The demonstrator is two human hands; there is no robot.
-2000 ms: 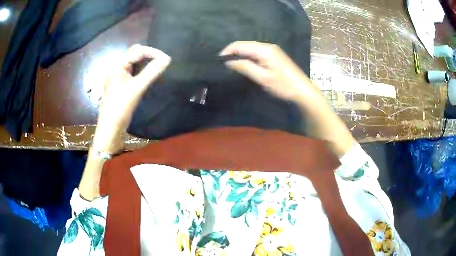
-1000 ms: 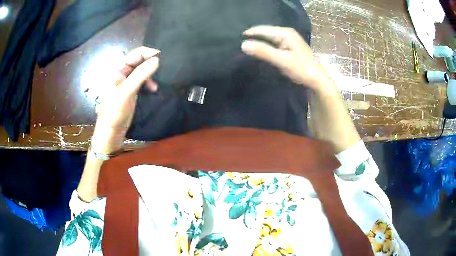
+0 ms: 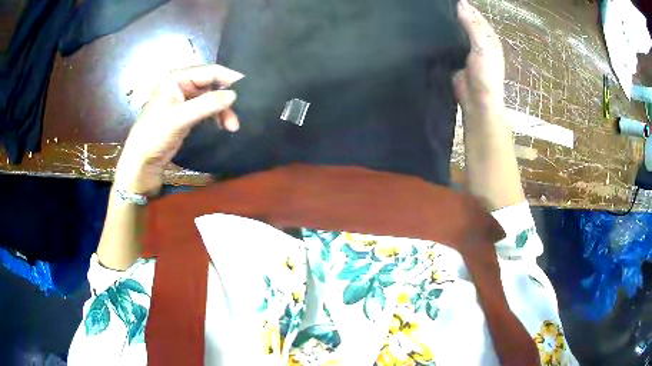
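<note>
A black garment (image 3: pixel 343 78) lies across the middle of the table and reaches the apron at the near edge. A small whitish label (image 3: pixel 294 111) shows on it. My left hand (image 3: pixel 187 107) is over the garment's left side, thumb and index fingertip close together with the other fingers curled; whether cloth is between them cannot be told. My right hand (image 3: pixel 482 61) is at the garment's right edge, fingers pointing up and away, its fingertips at the top of the picture. Whether it grips the edge or only rests against it is not clear.
Long dark cloth pieces (image 3: pixel 32 82) lie at the far left. On the right are a pale flat strip (image 3: pixel 540 129), a thin yellow-green tool (image 3: pixel 606 96), a spool (image 3: pixel 633 127) and a white scrap (image 3: pixel 623 39). Blue plastic (image 3: pixel 618 257) is below the table on the right.
My right hand has moved right and away from me, from above the garment to its right edge. My left hand stays at the left side. The view has shifted slightly.
</note>
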